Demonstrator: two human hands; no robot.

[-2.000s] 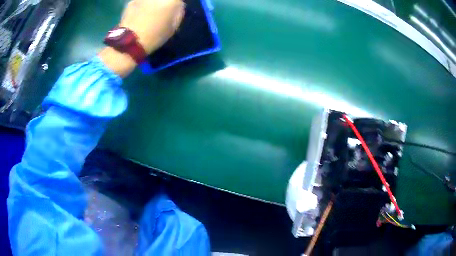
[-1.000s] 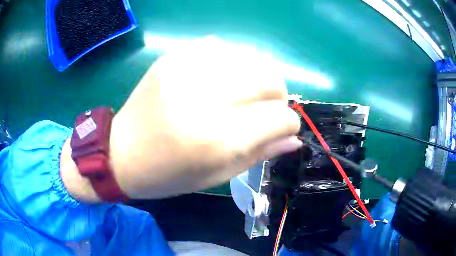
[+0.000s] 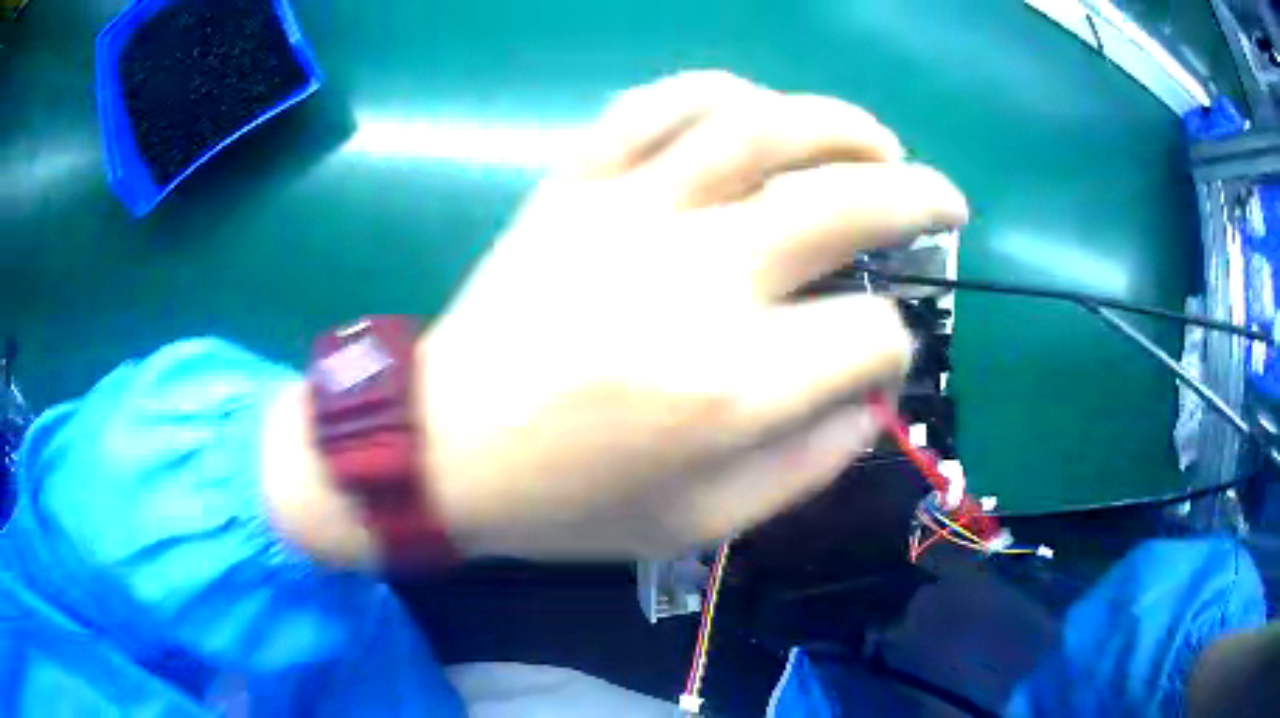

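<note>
The black-and-white part-built unit (image 3: 842,522) lies near the front edge of the green surface, largely hidden by my left hand (image 3: 730,337). The hand is blurred, its fingers curled over the unit. Its thumb side is close to the red lead (image 3: 920,456); whether it grips anything cannot be told. A black cable (image 3: 1011,289) runs from beneath the fingers to the right. Thin coloured wires (image 3: 709,617) hang at the unit's front. Only a blurred bit of my right hand (image 3: 1242,676) shows, cut off at the lower right.
The blue screw bin (image 3: 112,126) with black grains stands at the upper left. The green work surface (image 3: 463,225) has a white strip at the upper right. A metal frame (image 3: 1235,253) stands at the right edge. A second dark line branches from the cable there.
My left hand came from the bin to the unit and has since shifted slightly right and up over it. The black screwdriver seen at the right a second ago is no longer clearly visible.
</note>
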